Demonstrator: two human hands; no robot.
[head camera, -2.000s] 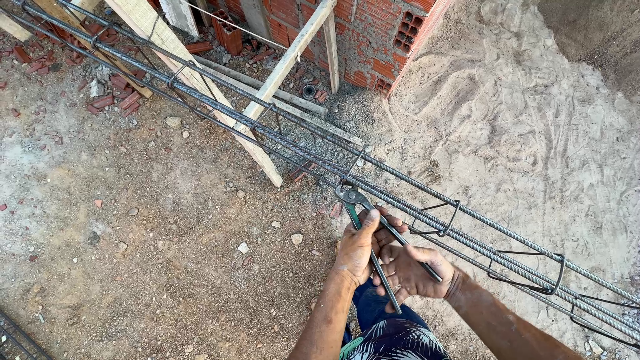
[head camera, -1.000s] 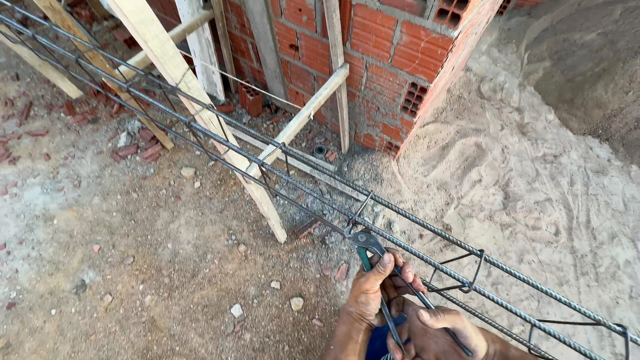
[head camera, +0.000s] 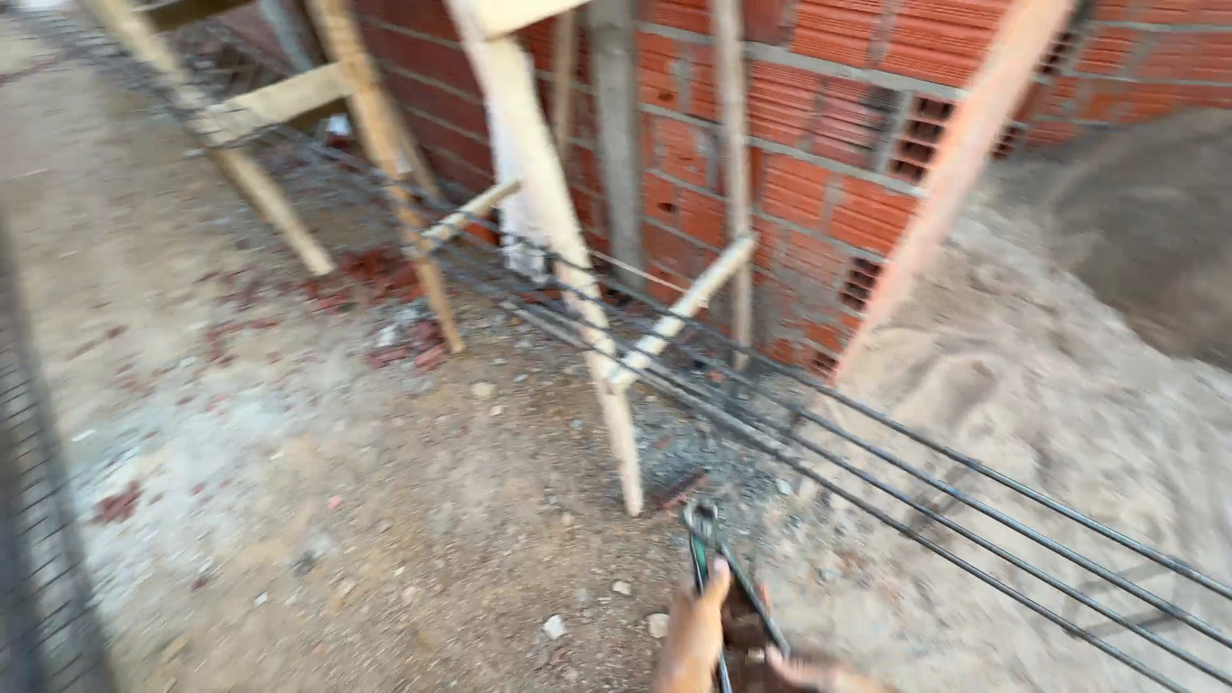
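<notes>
End-cutting nippers with long handles point up at the bottom centre of the head view. My left hand is closed around the left handle, its thumb lying along the tool. At the lower end of the right handle is my right hand, blurred and partly cut off by the frame edge; its fingertips meet the handle. A rebar cage of long steel bars and stirrups runs diagonally past, above and to the right of the nippers. The nippers' jaws are apart from the bars.
Rough wooden supports with crosspieces hold the cage beside a hollow red brick wall. A sand heap lies at right. Broken brick pieces and stones litter the ground. Another rebar cage stands at the left edge.
The nippers' jaws were on the cage's bars in both earlier frames and are now away from them. My hands have come down and away with the tool. The view has swung toward the supports.
</notes>
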